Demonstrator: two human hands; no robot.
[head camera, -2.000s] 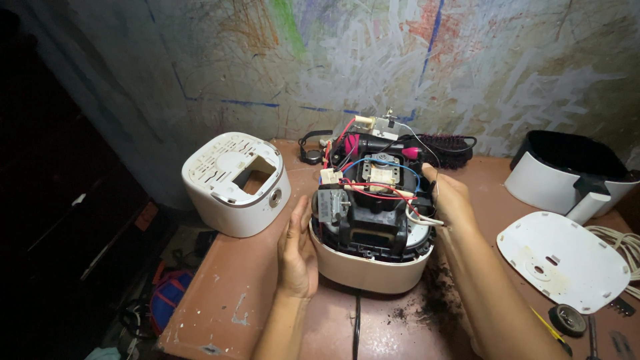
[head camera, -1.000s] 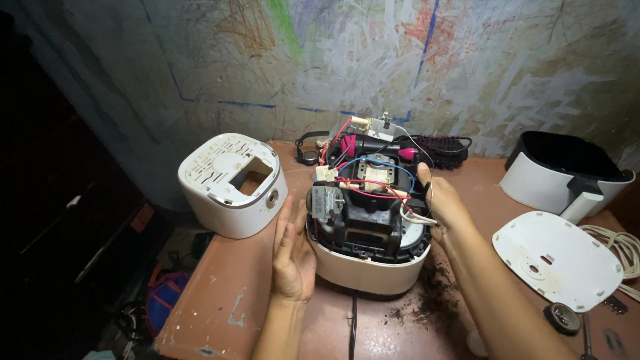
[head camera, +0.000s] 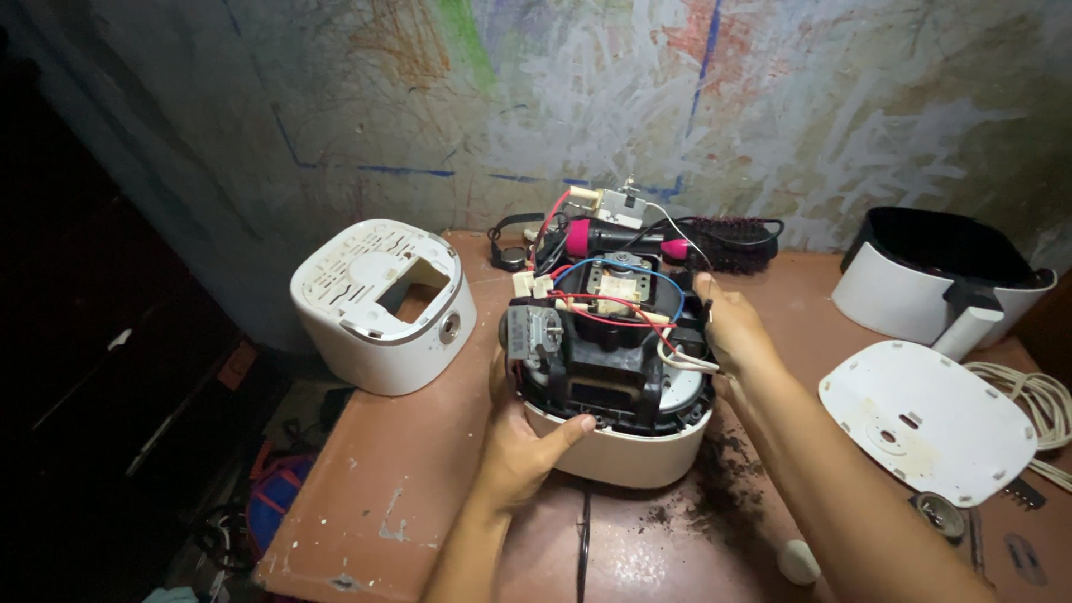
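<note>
An opened air fryer body (head camera: 628, 456) stands on the brown table, its white lower shell around black inner housing. On top show a motor (head camera: 621, 280), red, blue and white wires, and a small grey timer-like part (head camera: 533, 332) at the left. A thermostat-like metal part (head camera: 621, 208) on wires sits at the back. My left hand (head camera: 523, 440) grips the shell's left front, thumb over the rim and fingers hidden behind its side. My right hand (head camera: 733, 322) holds the right rear side, its fingertips partly hidden.
The white outer housing (head camera: 402, 360) stands at left. Behind lies a hot-air brush (head camera: 729, 243). At right are the basket with handle (head camera: 896, 289), a white cover plate (head camera: 930, 419), coiled cable (head camera: 1034, 402) and a round metal part (head camera: 940, 515). Dark debris (head camera: 729, 486) lies near my right forearm.
My left hand, held upright beside the shell earlier, now grips its front left with the thumb over the rim. My right hand stays at the right rear side.
</note>
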